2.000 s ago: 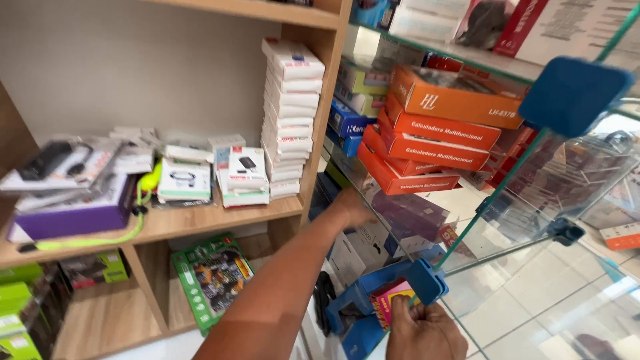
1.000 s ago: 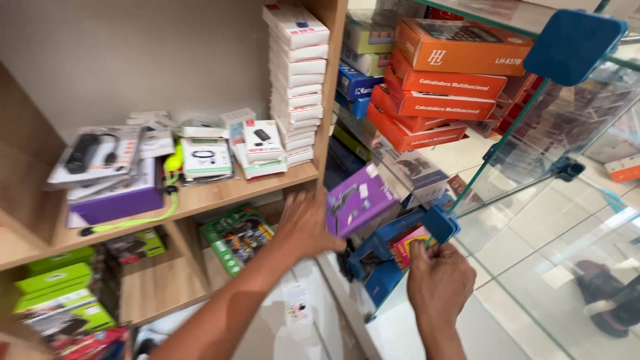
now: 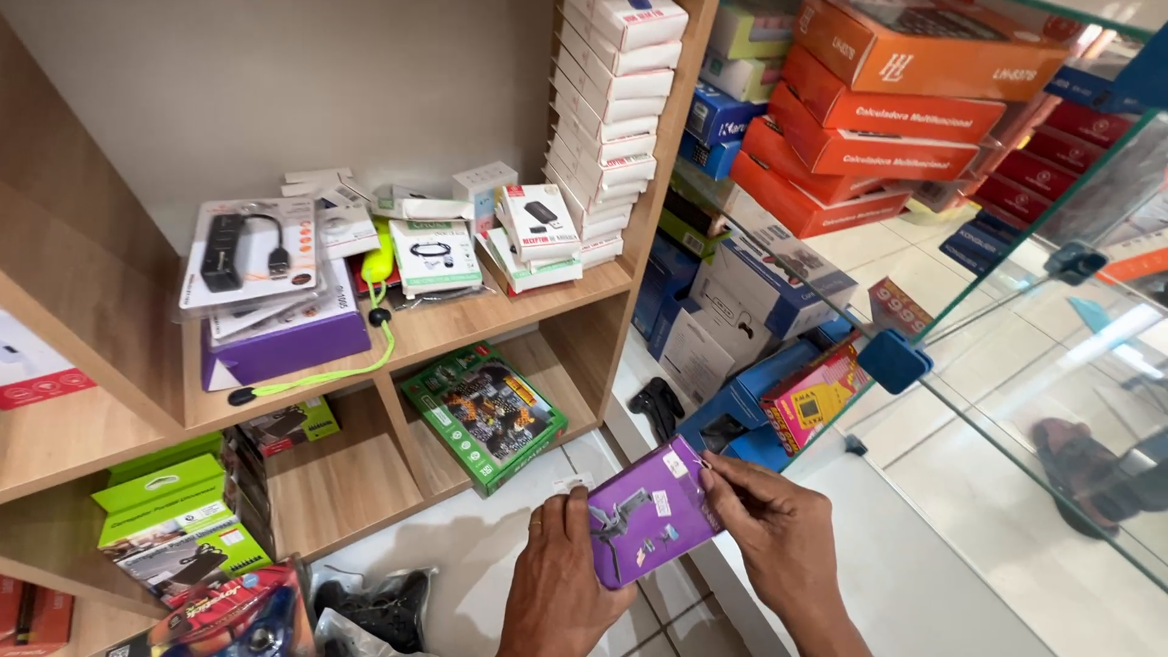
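Note:
A flat purple box with a picture of a stand-like device and small white stickers is held between both hands, low in the middle of the view. My left hand grips its left end, fingers on top. At its right end, the thumb and fingers of my right hand pinch the edge near a small white sticker. Just beyond the box lie a black game controller and a pink and yellow box beside a blue box.
A wooden shelf bears small boxes, a USB hub pack and a tall white box stack. Orange calculator boxes rest on glass at right. A blue glass clamp juts out near my right hand. Bagged controllers lie lower left.
The left hand has come away from the glass case with the purple box, which is now before me. The right hand has left the pink box and now holds the purple box too.

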